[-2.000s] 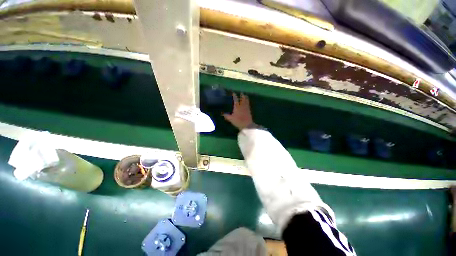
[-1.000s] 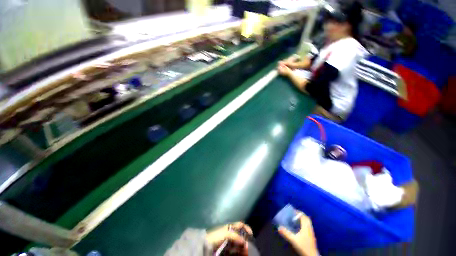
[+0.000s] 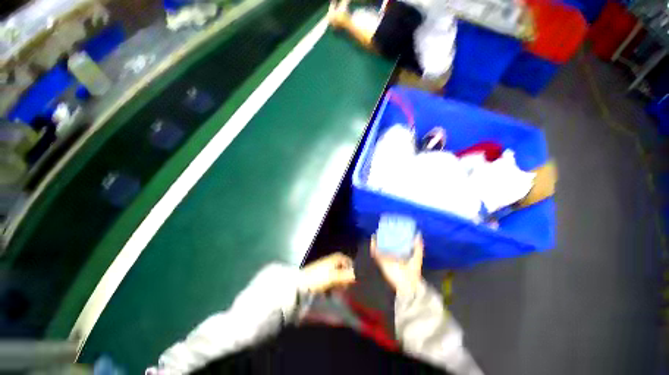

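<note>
A light blue-grey square part is upright in my right hand, its flat face showing, in front of the blue bin's near wall. My left hand is just left of it, past the bench edge, with its fingers curled; blur hides whether it holds anything. Below my left hand is a blurred grey shape with a red hose-like length beside it.
A large blue bin holds white bags, red scraps and a round dark item. The green bench runs along the left. Beyond its white rail, the belt carries several dark parts. Another person's arm rests at the bench's far end.
The view has turned right and down, so the bin sits nearer the middle. The part in my right hand now shows upright before the bin. My left hand is still beside it.
</note>
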